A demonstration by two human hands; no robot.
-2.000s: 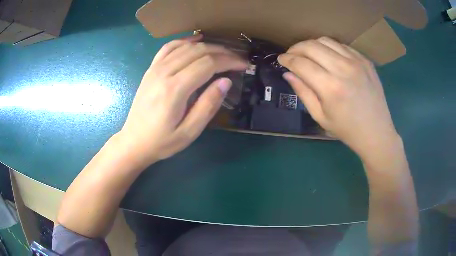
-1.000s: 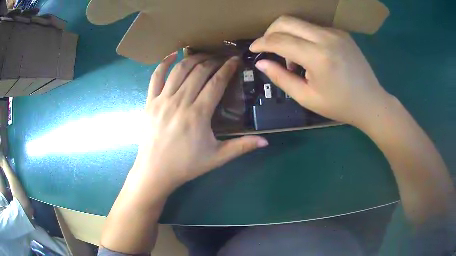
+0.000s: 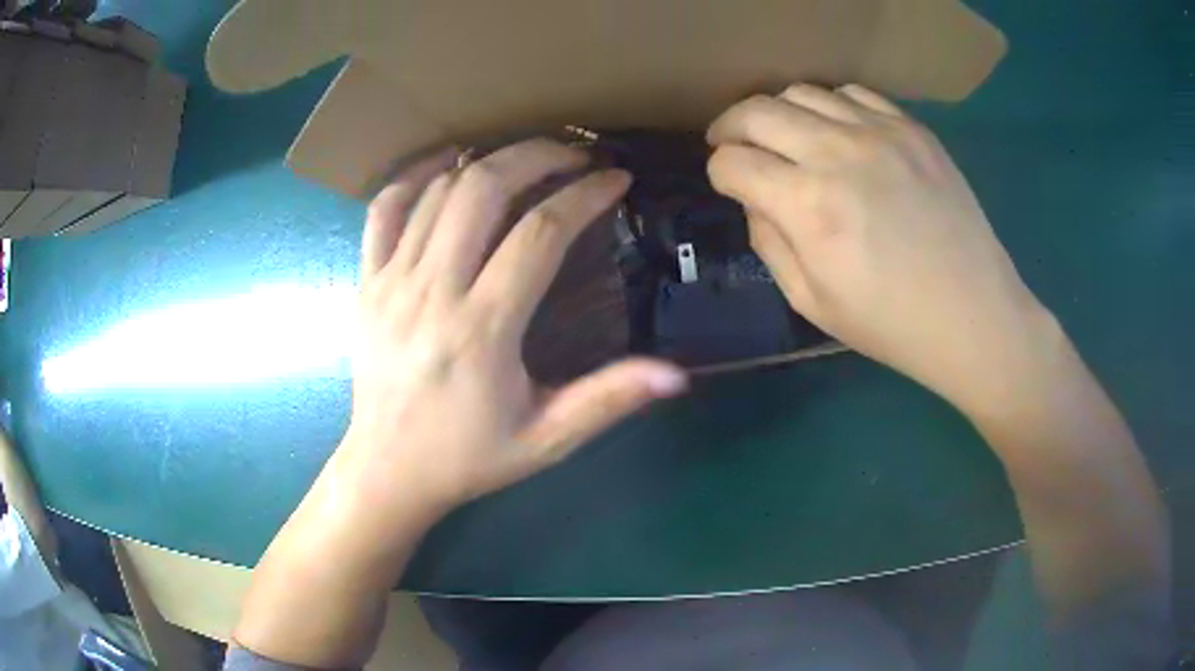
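A brown mailer box lies open on the table, its lid [image 3: 577, 72] raised at the far side. A black power adapter [image 3: 721, 319] with a flat metal prong sits in its near right part. Dark cables [image 3: 668, 177] lie behind it, partly hidden by my fingers. A shiny bagged item [image 3: 577, 308] fills the left part. My left hand [image 3: 478, 315] is spread over the left side, fingertips inside, thumb over the near edge. My right hand [image 3: 852, 197] reaches into the right side with curled fingers; whether it grips a cable is hidden.
Stacked brown boxes [image 3: 85, 118] stand at the upper left of the green table [image 3: 786, 459]. A large carton [image 3: 197, 583] is below the near edge at the lower left, beside greyish plastic [image 3: 26, 590]. Bright glare lies left of my left hand.
My right hand has moved slightly right and down from the cables, its thumb now tucked out of view. My left hand stays spread on the box. The whole view has shifted slightly.
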